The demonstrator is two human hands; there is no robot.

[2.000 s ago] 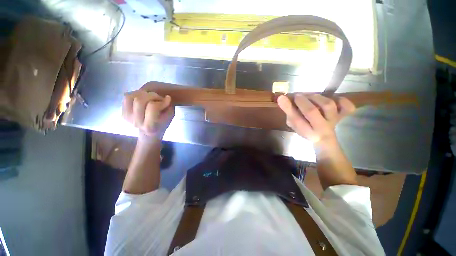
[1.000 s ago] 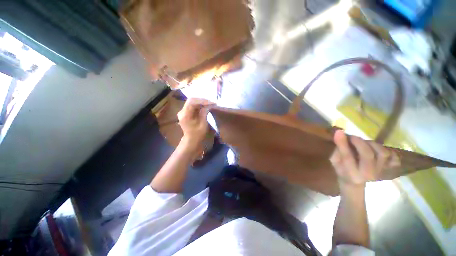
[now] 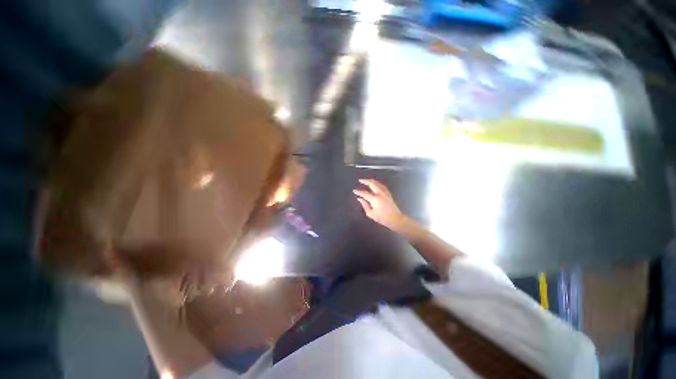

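A thick stack of brown bag panels (image 3: 200, 163) lies at the left end of the metal table, blurred by motion. My left forearm reaches up to the stack's lower left edge; my left hand there is blurred and mostly hidden, so its grip cannot be told. My right hand (image 3: 378, 203) is over the metal table right of the stack, holding nothing, fingers apart. No handle loop can be made out on the stack.
A small pointed purplish tool (image 3: 300, 221) lies beside the stack. The yellow template (image 3: 541, 135) lies on the bright white inset (image 3: 404, 104), near the blurred grey machine head (image 3: 489, 81). More brown panels (image 3: 241, 318) show below the table's left edge.
The handled brown panel is no longer between my hands. My left hand has moved to the stack, and my right hand has let go. The view has turned, with the stack now larger at left.
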